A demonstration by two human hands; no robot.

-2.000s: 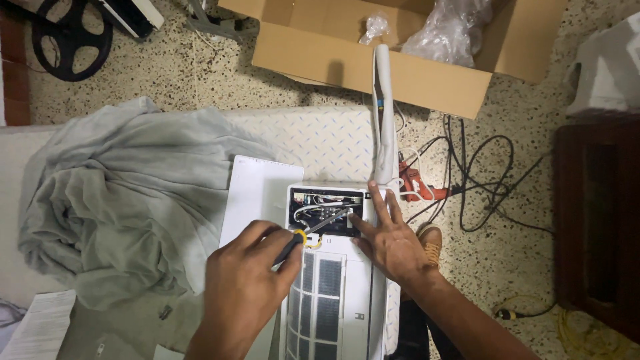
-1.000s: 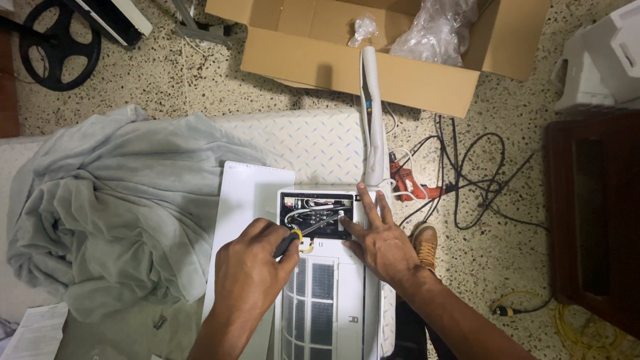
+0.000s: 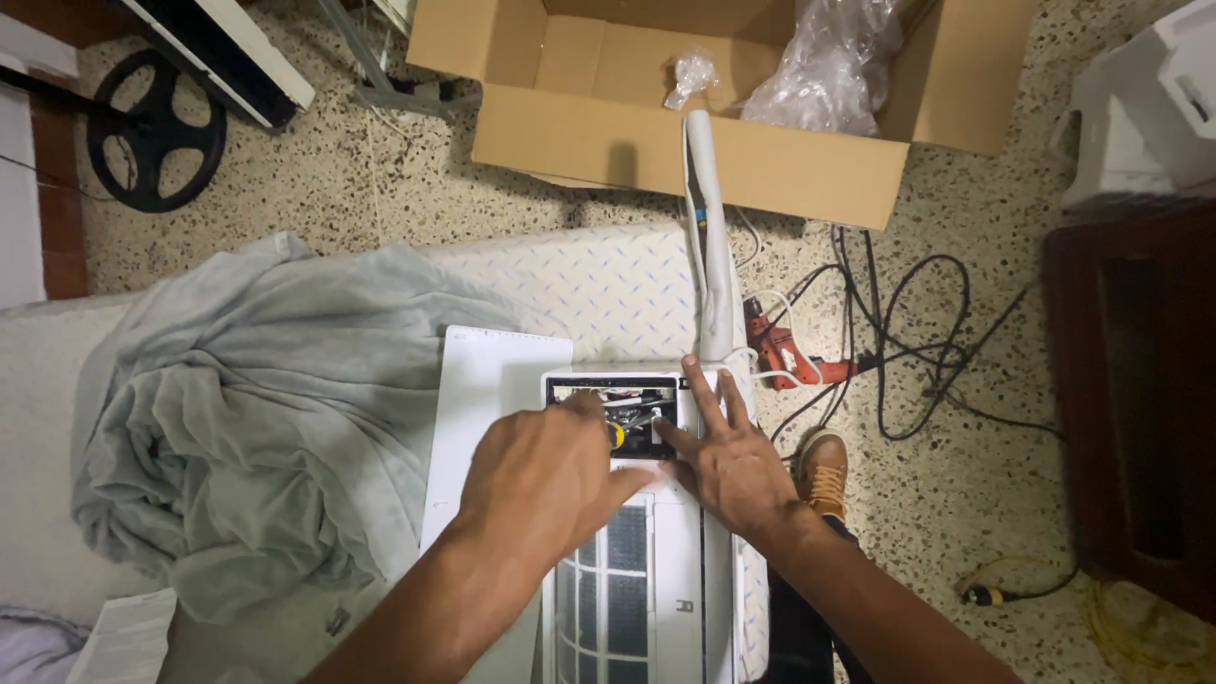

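A white split air-conditioner indoor unit [image 3: 676, 570] lies on the mattress, its wiring compartment [image 3: 655, 442] uncovered. My left hand [image 3: 546, 470] is over the left side of that compartment, fingertips down among the wires and thumb stretched out. A screwdriver [image 3: 617, 435] with a yellow and dark handle shows beside its fingers, tip toward the right of the compartment; whether the hand grips it is hidden. My right hand [image 3: 736, 465] rests spread on the unit's right edge, a finger reaching to the compartment's right side. A wrapped pipe bundle [image 3: 712, 237] extends from the unit's top right.
A white panel [image 3: 489, 380] lies left of the unit, beside a grey blanket [image 3: 256, 399] on the mattress [image 3: 608, 275]. A cardboard box [image 3: 684, 161] with plastic wrap stands beyond. On the floor at right are a red power drill [image 3: 788, 351], black cables [image 3: 883, 332] and a shoe [image 3: 824, 470].
My left hand has moved from the screwdriver handle's lower left up over the compartment, and its thumb is now extended. My right hand stays on the unit's right edge.
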